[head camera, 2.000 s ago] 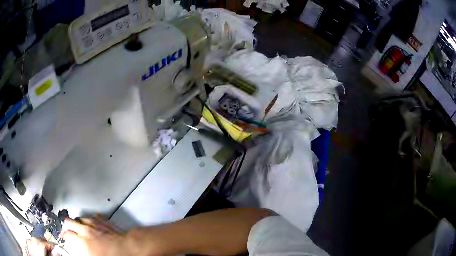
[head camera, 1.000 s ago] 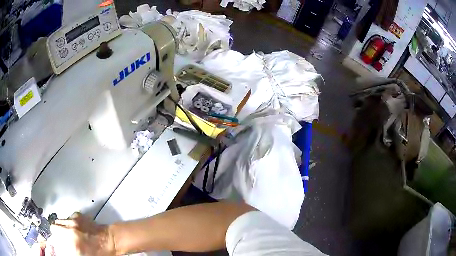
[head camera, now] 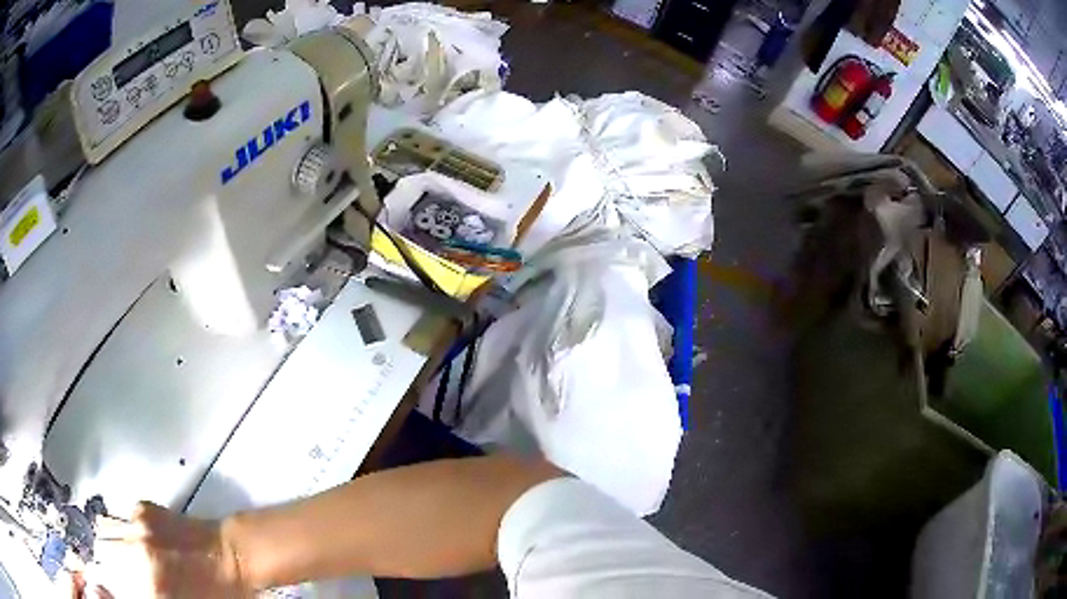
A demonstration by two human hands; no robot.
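The off-white JUKI sewing machine (head camera: pixel 140 222) fills the left side, its needle and presser foot area (head camera: pixel 59 515) at the lower left edge. My right hand (head camera: pixel 164 556) is low at the left, fingers bent close beside the presser foot. Glare hides its fingertips and whatever is under them. A small part of my left hand (head camera: pixel 91 577) shows in the bottom left corner, blurred and cut off by the edge. White cloth (head camera: pixel 334 589) shows a little below my right wrist.
A tray (head camera: pixel 404 240) with bobbins and a yellow piece sits at the table's right end. White cloth bundles (head camera: pixel 585 386) heap beside it over a blue frame (head camera: pixel 679 316). A green cart (head camera: pixel 983 363) with brown cloth stands at the right. A fire extinguisher (head camera: pixel 845 91) is behind.
The view has turned to the right, so the machine and tray sit further left and more of the green cart shows. My right hand stays by the presser foot.
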